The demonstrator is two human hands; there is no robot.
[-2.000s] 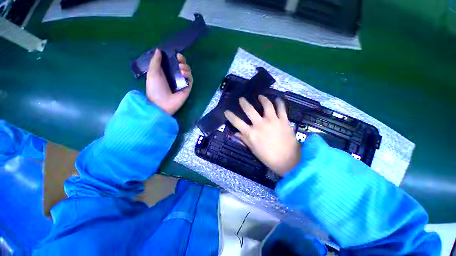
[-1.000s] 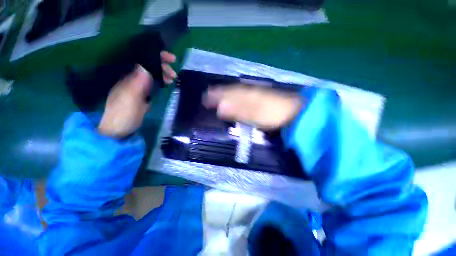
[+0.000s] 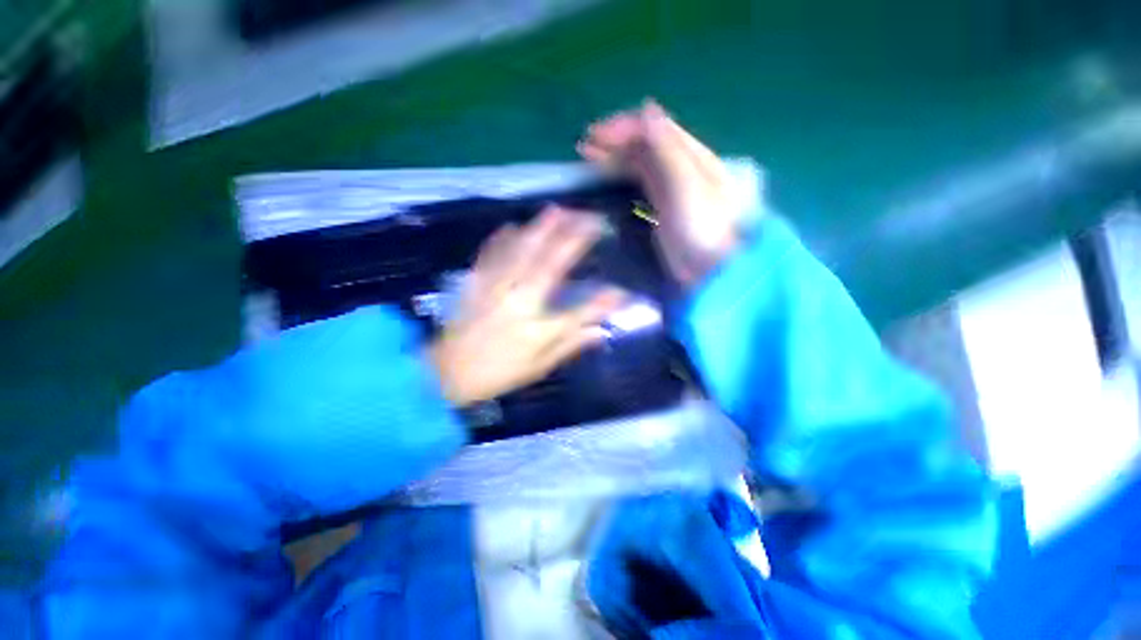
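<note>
The black housing lies on a whitish protective sheet in front of me, blurred by motion. My left hand is over the middle of the housing, fingers spread. My right hand is at the housing's upper right corner, fingers bent and raised; its palm side is partly hidden. A dark smooth area with a bright reflection lies at the right part of the housing, beside my left fingers. I cannot tell whether it is a separate part.
The green bench runs behind the sheet. Another whitish sheet with a dark thing on it is at the upper left, and one more at the left edge. A white carton stands at the right.
My left hand has moved right, onto the housing, and the dark narrow part no longer shows held out at the left. My right hand has moved to the upper right corner. The view has turned.
</note>
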